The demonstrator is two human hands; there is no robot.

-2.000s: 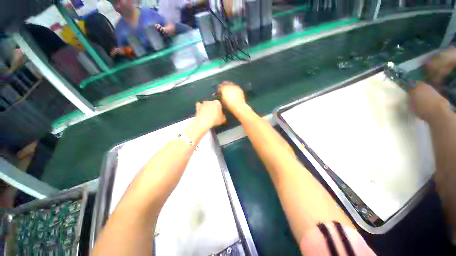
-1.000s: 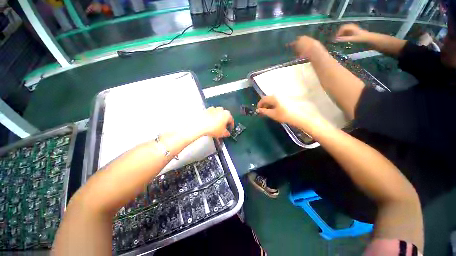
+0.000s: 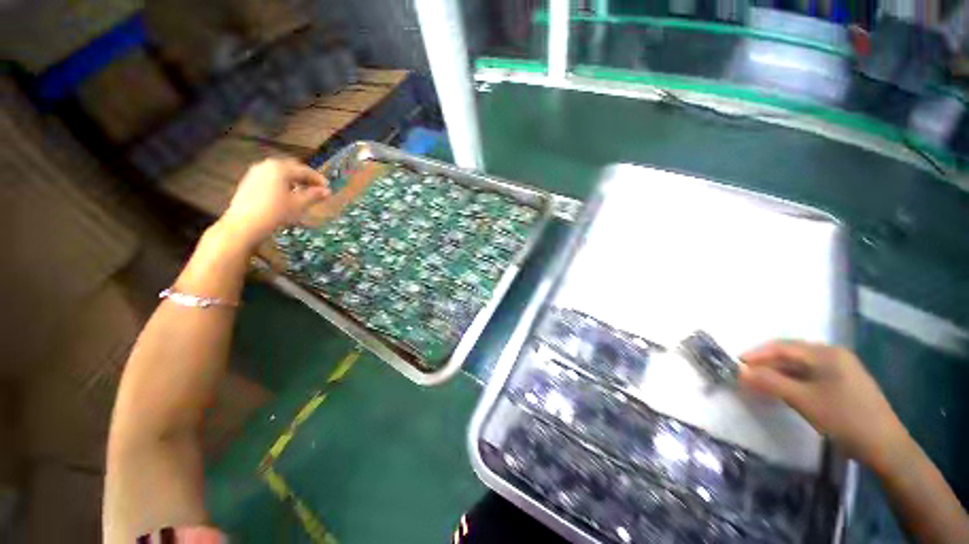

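Observation:
My left hand (image 3: 274, 197) is over the far left corner of the left metal tray (image 3: 423, 374), beside a bare brown liner (image 3: 345, 197). Its fingers are bent together; whether they hold a small part cannot be told. Green circuit boards (image 3: 414, 250) lie in close rows in that tray. My right hand (image 3: 813, 388) pinches a dark circuit board (image 3: 707, 356) by its edge, above the middle tray (image 3: 489, 425). Dark boards (image 3: 627, 425) fill the near part of that tray. A white liner sheet (image 3: 712, 244) covers its far part.
The green conveyor belt (image 3: 638, 128) runs beyond the trays, with a white post (image 3: 448, 85) at its near left. Blurred cartons (image 3: 64, 223) stand at the left. Yellow tape (image 3: 308, 409) marks the green floor below the left tray.
The view has turned left. My left hand has moved from the belt side of the middle tray to the left tray. My right hand has brought its board over the middle tray.

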